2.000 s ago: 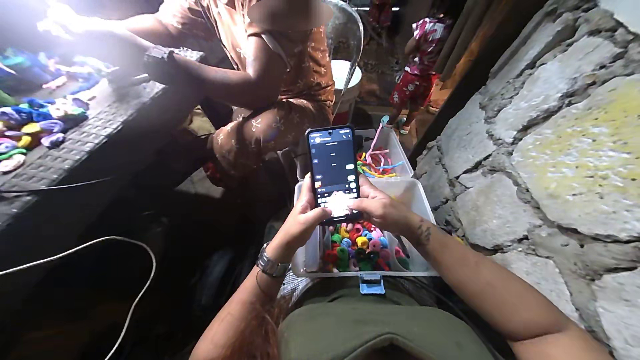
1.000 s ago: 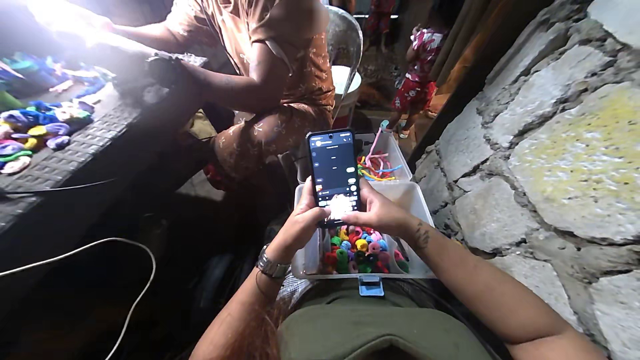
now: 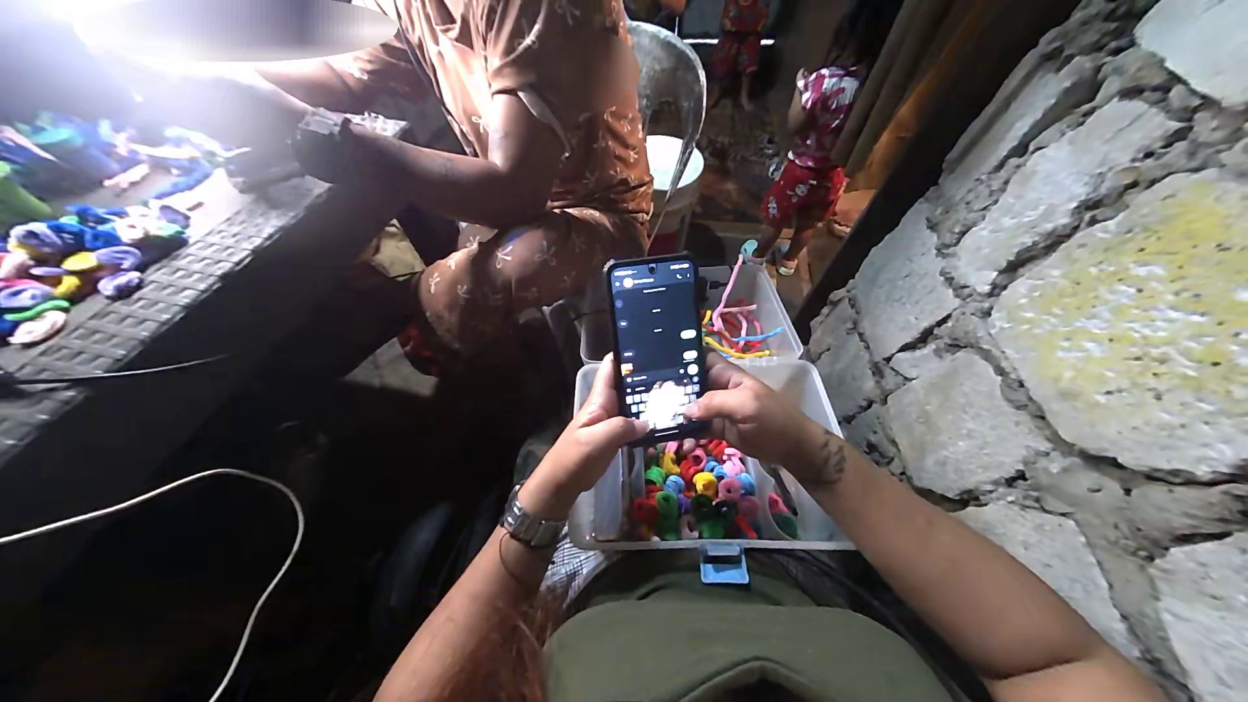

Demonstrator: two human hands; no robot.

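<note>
Both hands hold a smartphone [image 3: 658,331] upright, its lit screen facing me and a keyboard showing at the bottom. My left hand [image 3: 592,429] grips the phone's left edge, thumb at the lower screen. On the right edge is my right hand [image 3: 751,409], its thumb also over the keyboard. Beneath the phone, on my lap, lies an open clear plastic case [image 3: 824,497] with a blue latch [image 3: 722,565]. It holds many small coloured fabric rolls [image 3: 704,485], perhaps hair ties. The case's farther part contains pink, red, yellow and blue strips [image 3: 743,327].
A black woven-textured table [image 3: 185,283] at left bears colourful bundles [image 3: 73,255]. A person in brown patterned clothes [image 3: 575,127] sits by it on a plastic chair [image 3: 673,73], near a white bucket [image 3: 673,166]. Other people stand behind. A stone wall [image 3: 1121,312] rises at right; a white cable [image 3: 283,497] hangs lower left.
My right thumb has shifted slightly over the phone's keyboard. Both hands have kept hold of the phone, and the case has stayed in place.
</note>
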